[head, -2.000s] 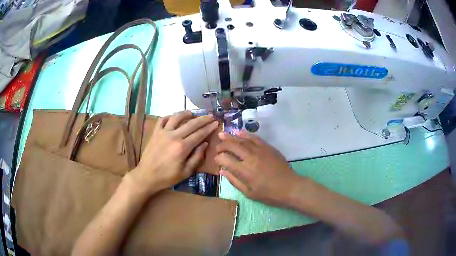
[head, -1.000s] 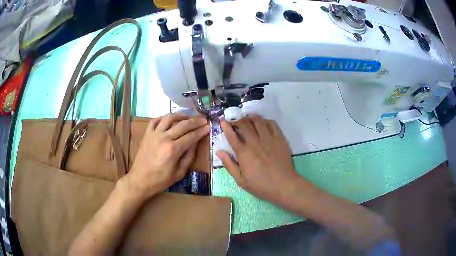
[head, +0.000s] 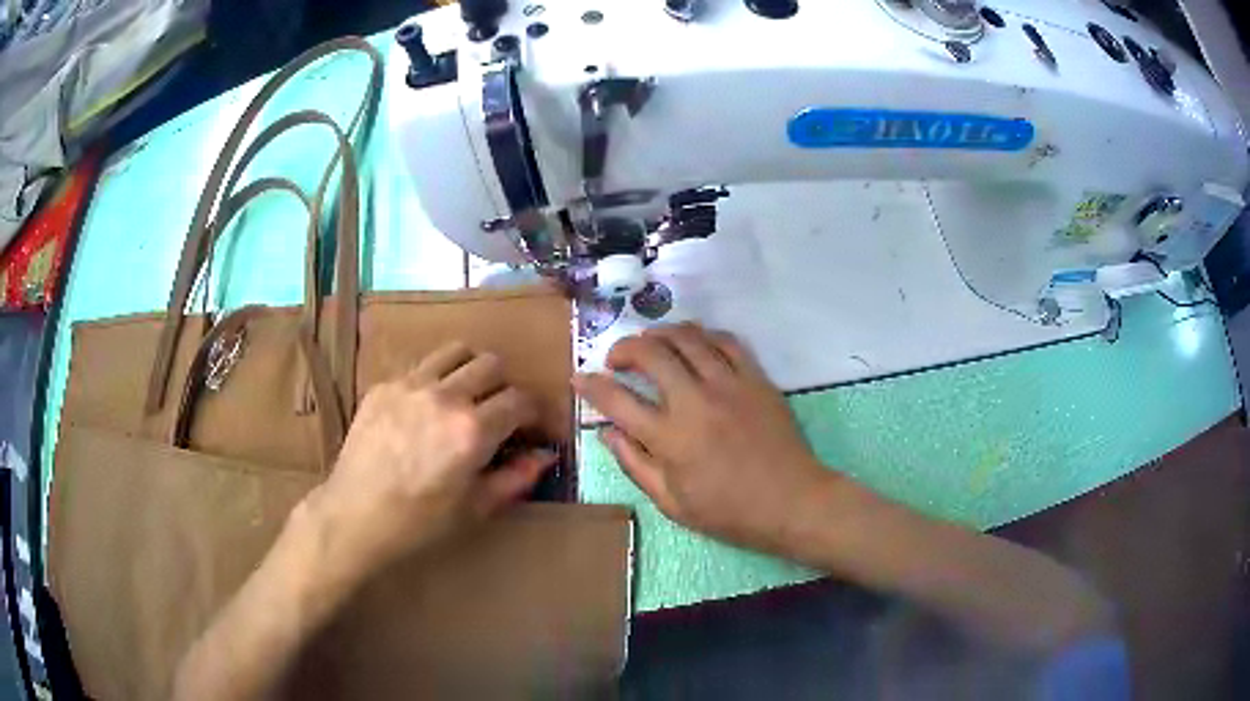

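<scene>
A tan-brown bag body panel [head: 178, 527] lies flat over the left of the table, its upper right corner at the presser foot [head: 565, 263]. Long brown handles [head: 339, 178] loop up from it. My left hand [head: 436, 431] lies on the panel, fingers curled near a dark strip [head: 553, 473] mostly hidden under them; whether it grips anything I cannot tell. My right hand [head: 692, 418] rests at the panel's right edge on the machine bed, fingertips touching the edge, fingers slightly spread. The needle is too small to make out.
The white sewing machine head [head: 713, 130] with a blue badge spans the back. A small white round guide [head: 621, 274] stands beside the foot. The pale green table [head: 932, 459] has a dark front edge. Grey cloth [head: 69, 69] and a red item [head: 44, 253] lie at the far left.
My left hand has moved from beside the foot down towards me, baring the panel's upper corner and covering the dark strip. My right hand has moved slightly back from the foot. The view has shifted.
</scene>
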